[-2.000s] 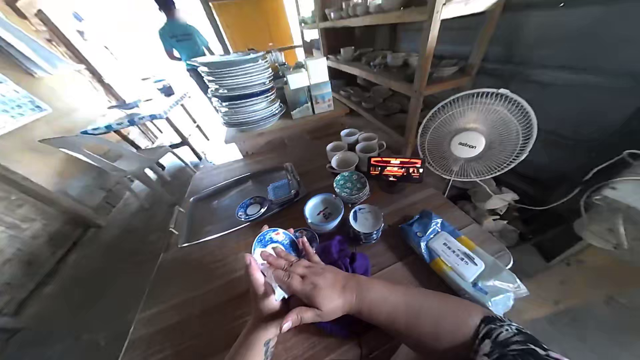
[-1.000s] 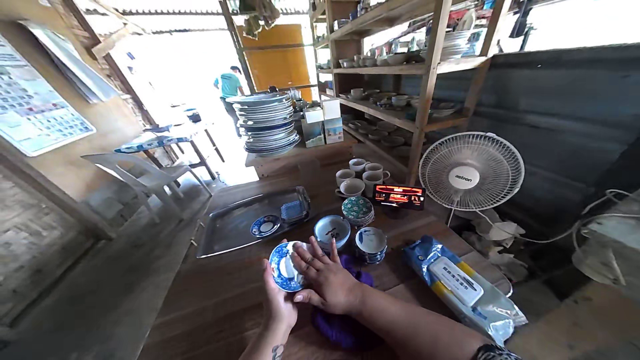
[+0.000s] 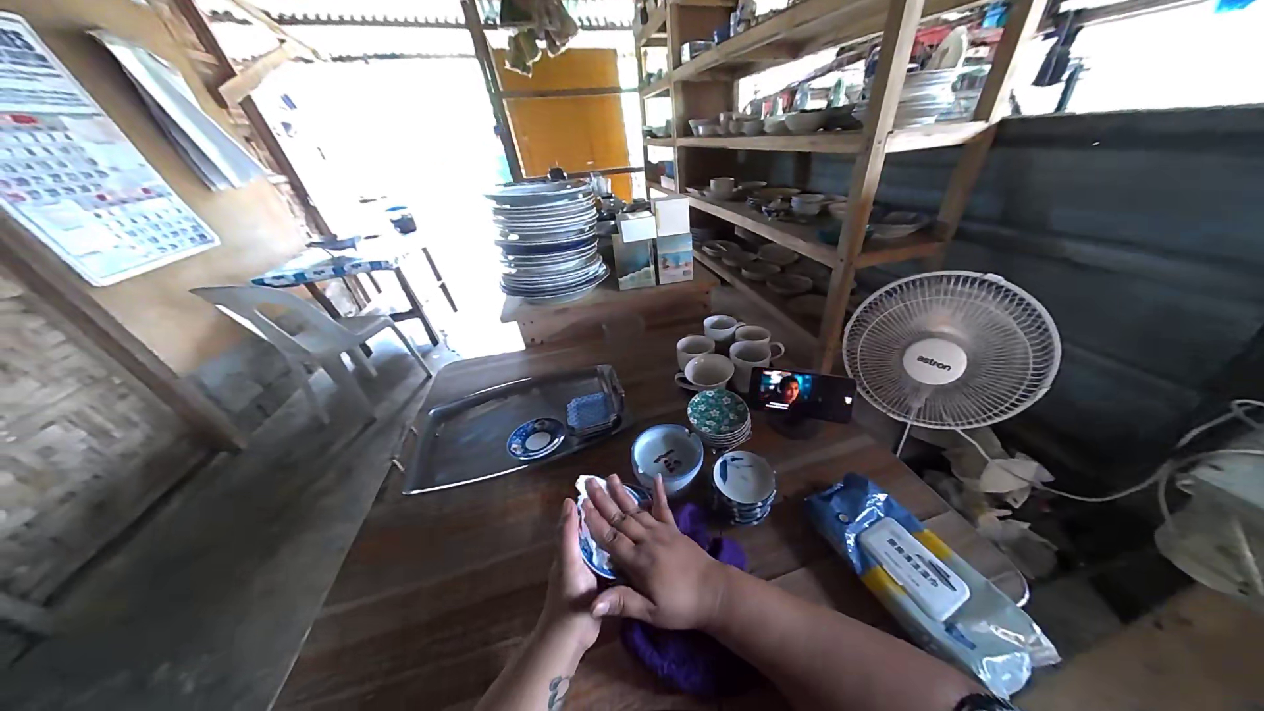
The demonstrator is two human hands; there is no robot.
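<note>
My left hand (image 3: 571, 578) holds a small blue-and-white dish (image 3: 596, 553) by its edge, tilted above the wooden table. Pressed over the face of the dish is my right hand (image 3: 657, 563), with a white wipe (image 3: 585, 488) showing at its fingertips. Beneath the right wrist lies a purple cloth (image 3: 681, 657). Just beyond the hands stand a pale blue bowl (image 3: 668, 456), a stack of small blue-and-white bowls (image 3: 745, 484) and a stack of green patterned dishes (image 3: 719, 415). A metal tray (image 3: 454, 449) at the left holds a small blue-and-white saucer (image 3: 536, 438) and a blue patterned dish (image 3: 591, 413).
Several cups (image 3: 706, 371) stand behind the bowls, beside a propped phone (image 3: 802, 393). A wet-wipes pack (image 3: 918, 573) lies on the right, near a white fan (image 3: 953, 351). Farther back are a tall plate stack (image 3: 549, 242), small boxes (image 3: 635, 252) and wooden shelves of crockery (image 3: 770, 143).
The dish in my left hand faced up more openly one second ago; now it is tilted and more covered by my right hand. A person in the background has gone out of view.
</note>
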